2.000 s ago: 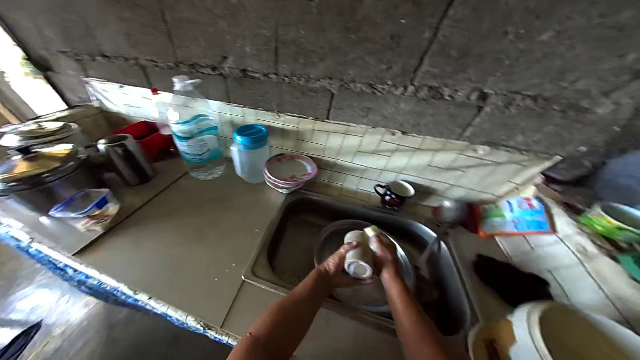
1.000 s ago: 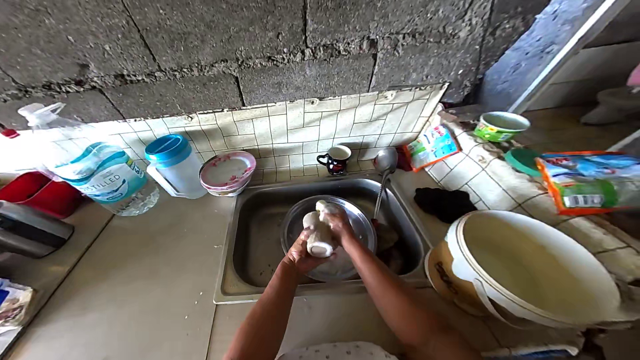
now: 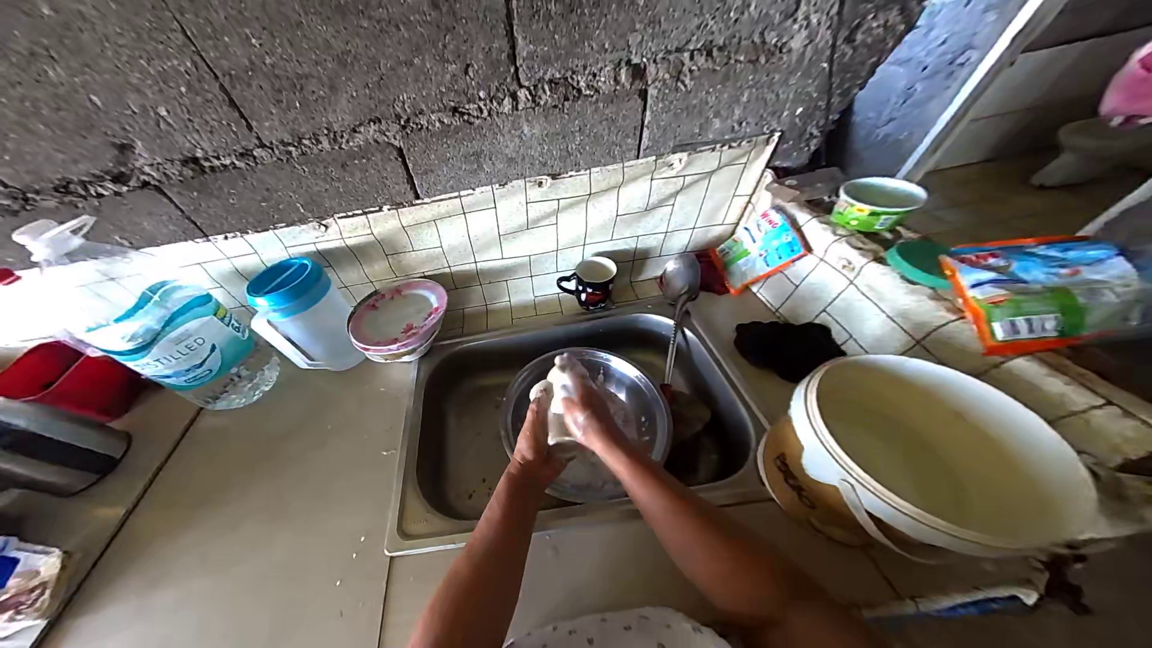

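Note:
Over a round metal basin (image 3: 643, 396) in the stainless steel sink (image 3: 459, 432), both hands are closed around a pale cup (image 3: 562, 423). My left hand (image 3: 537, 441) grips its left side. My right hand (image 3: 587, 409) lies against its right side, with whitish suds or residue on the fingers. Whitish bits show inside the basin. A metal ladle (image 3: 680, 281) leans in the sink's back right corner, its handle down in the sink. Behind the sink stands a black patterned mug (image 3: 594, 283). What lies in the shadow right of the basin is unclear.
Stacked pink-rimmed bowls (image 3: 399, 317), a blue-lidded pitcher (image 3: 310, 315) and a large water bottle (image 3: 193, 346) stand left of the sink. A big bucket of water (image 3: 819, 468), a black cloth (image 3: 789, 349) and detergent packets (image 3: 765, 250) are at the right.
The view has swung to the right. Both hands stay on the pale cup over the basin; the cup has turned, and my right hand has shifted along its side.

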